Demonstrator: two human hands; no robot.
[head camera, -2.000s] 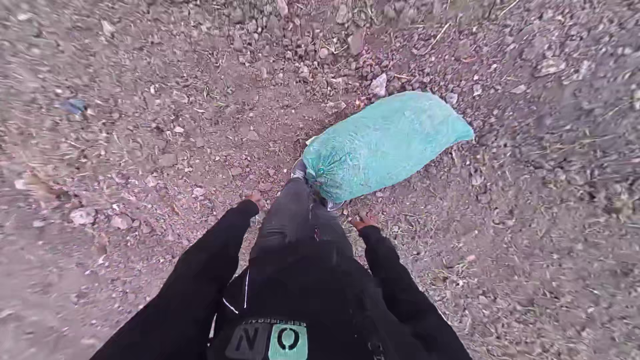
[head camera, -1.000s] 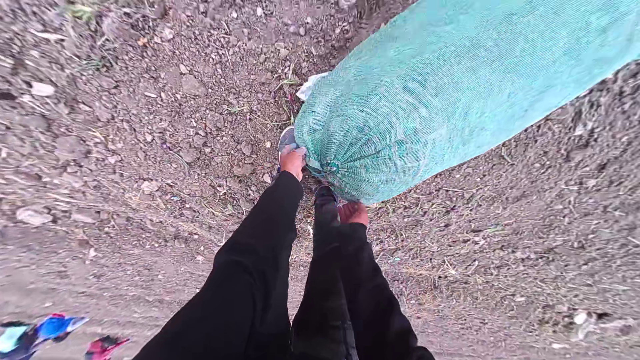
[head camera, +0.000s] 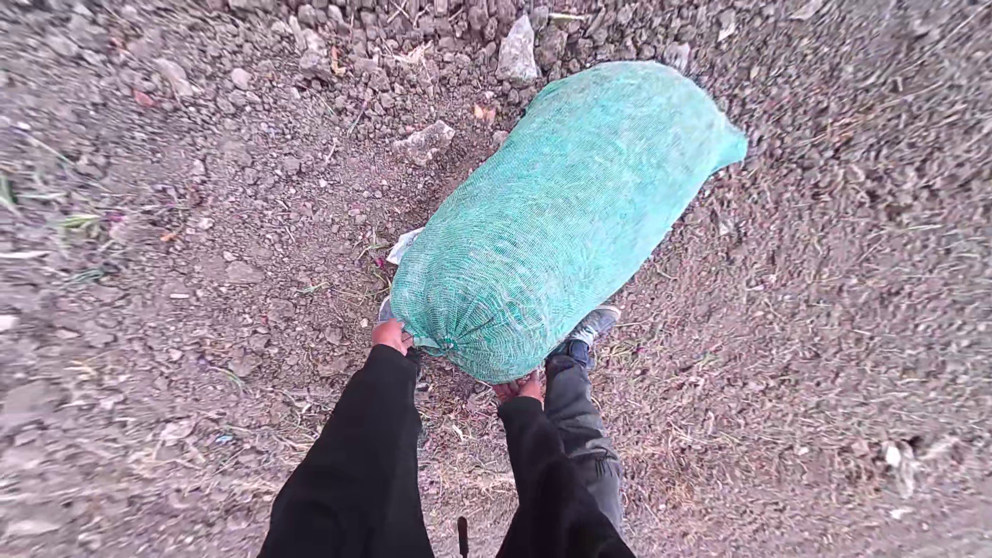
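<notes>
A full green mesh sack (head camera: 558, 217) lies slantwise on the ground ahead of me, its gathered, tied end toward me. My left hand (head camera: 392, 335) is closed on the mesh at the left of that tied end. Under the near edge of the sack, my right hand (head camera: 519, 387) touches it from below with its fingers partly hidden by the mesh. The far end of the sack narrows to a corner at the upper right.
Rough soil with small stones surrounds the sack. A pale rock (head camera: 518, 50) lies beyond it, and another rock (head camera: 425, 142) to its left. My right shoe (head camera: 597, 324) stands against the sack's right side; the left shoe is mostly hidden.
Two seconds ago both hands were apart from the sack; now they are at its tied end. The right leg has shifted to the right of my right arm. The view has moved strongly.
</notes>
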